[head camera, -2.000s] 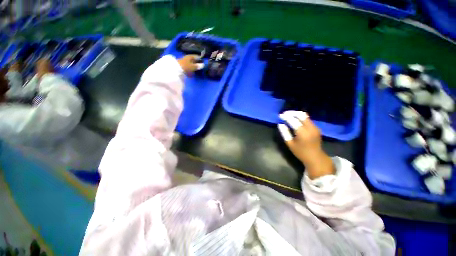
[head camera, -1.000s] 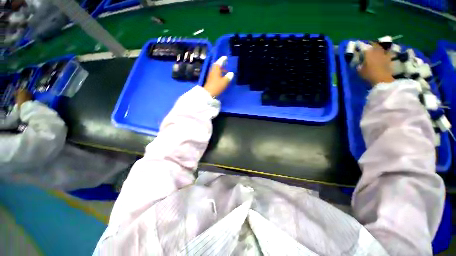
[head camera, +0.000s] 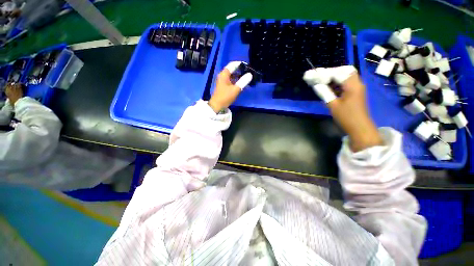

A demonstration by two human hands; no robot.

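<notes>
My left hand [head camera: 231, 85], with white finger cots, holds a black housing [head camera: 249, 71] between thumb and fingers over the left side of the middle tray [head camera: 280, 106]. My right hand [head camera: 345, 96], also with white cots, has its fingertips pinched over the middle tray's right part, and a thin pin [head camera: 310, 63] sticks up from them; the core piece itself is hard to tell from the cots. Black housings [head camera: 296, 47] stand in close rows in the middle tray. White-and-black core pieces [head camera: 416, 63] lie jumbled in the right tray [head camera: 384, 140].
The left tray [head camera: 145, 93] has short rows of assembled units [head camera: 192, 58] with upright pins at its far right. A clear plastic box [head camera: 67, 70] and another person's hand [head camera: 14, 92] are at far left. The green conveyor belt [head camera: 156, 11] runs behind the trays on the black bench [head camera: 280, 145].
My right hand has come left from the right tray to above the middle tray, now with a pin at its fingertips. My left hand has moved slightly right and now holds a black housing.
</notes>
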